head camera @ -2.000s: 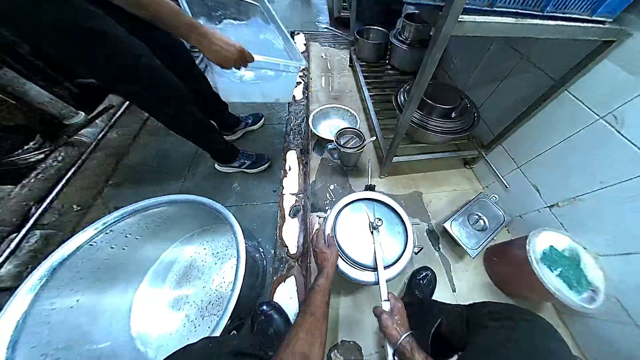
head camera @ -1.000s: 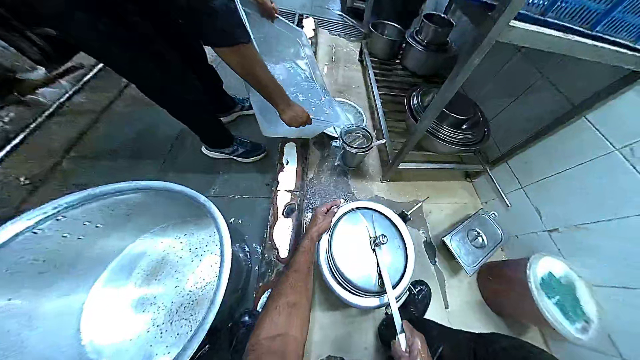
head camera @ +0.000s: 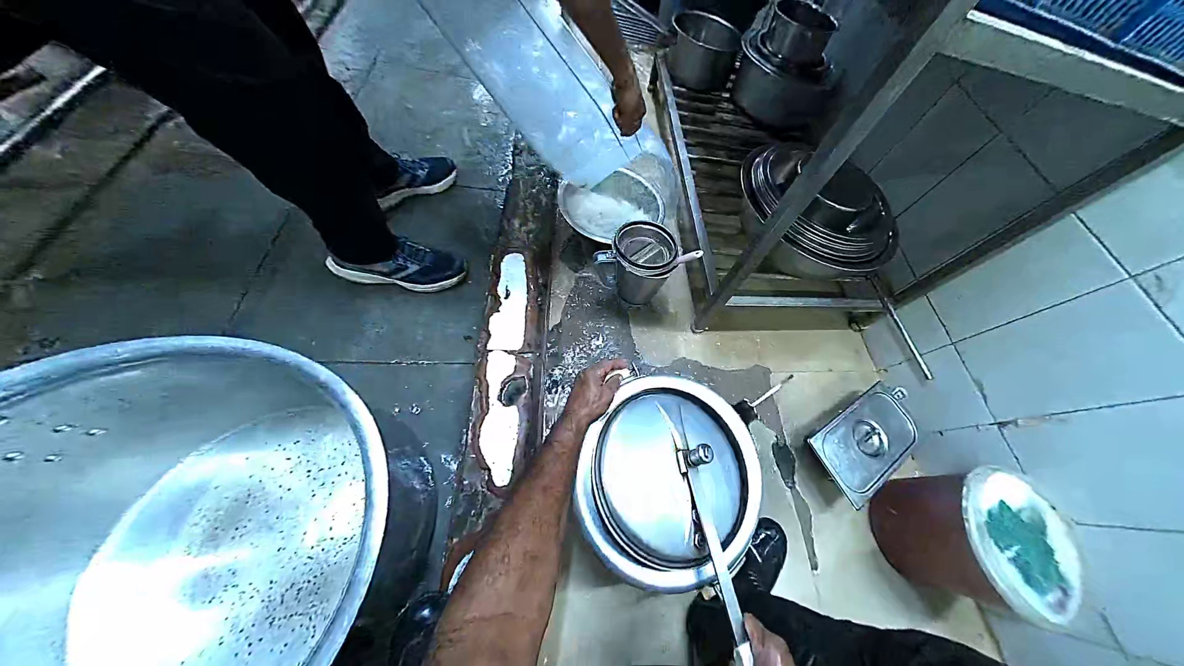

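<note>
A round pressure cooker (head camera: 668, 483) with a flat metal lid (head camera: 647, 462) is in front of me, and a weight valve (head camera: 698, 455) stands on the lid. My left hand (head camera: 597, 393) grips the small side handle at the cooker's upper left rim. At the bottom edge, my right hand (head camera: 766, 645) is partly cut off by the frame and closed on the end of the long metal handle bar (head camera: 717, 546), which runs across the lid.
A large aluminium pot (head camera: 370, 462) fills the lower left. Ahead, a co-worker's hand (head camera: 629, 106) tips a clear plastic tub (head camera: 555, 92) over a bowl (head camera: 601, 211) beside a metal jug (head camera: 638, 277). To the right are a pot rack (head camera: 689, 185), a lidded steel pan (head camera: 865, 444) and a brown bucket (head camera: 925, 536).
The co-worker's plastic tub has moved right and now tilts over the bowl. The cooker has turned slightly, with my left hand now at its upper left rim.
</note>
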